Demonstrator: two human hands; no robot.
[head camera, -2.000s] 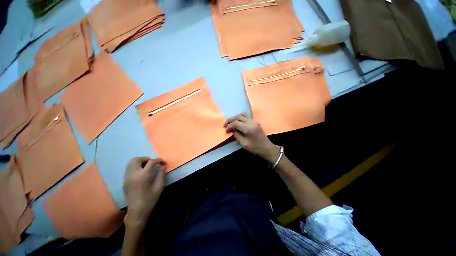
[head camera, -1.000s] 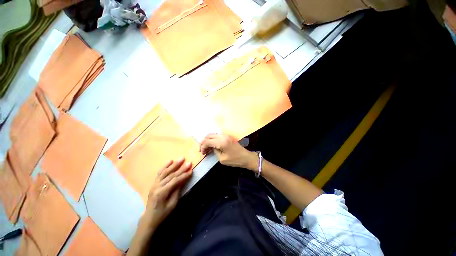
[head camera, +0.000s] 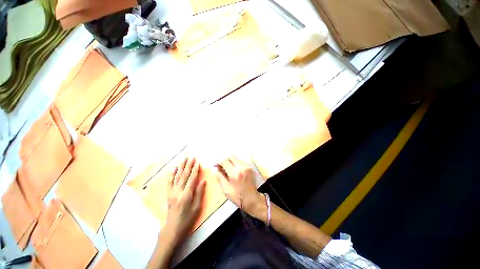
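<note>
An orange zipper pocket panel (head camera: 152, 197) lies flat at the front edge of the table, with its narrow zipper line near the upper left side. My left hand (head camera: 185, 197) lies flat on the panel, palm down, fingers extended. My right hand (head camera: 239, 184) is at the panel's right side with curled fingers; whether it pinches the edge cannot be told. The panel's upper right part is washed out by glare.
Orange panel stacks (head camera: 92, 89) lie at the left. Another zipper panel (head camera: 300, 136) lies at the right. Beyond are a glue bottle (head camera: 310, 42), steel ruler (head camera: 345, 62), brown bag body (head camera: 368, 23), crumpled plastic (head camera: 142, 34) and yellow-green pieces (head camera: 31, 58).
My left hand has moved from the panel's lower corner onto its surface and flattened. My right hand has stayed near the right side. The camera view has shifted and the glare has grown.
</note>
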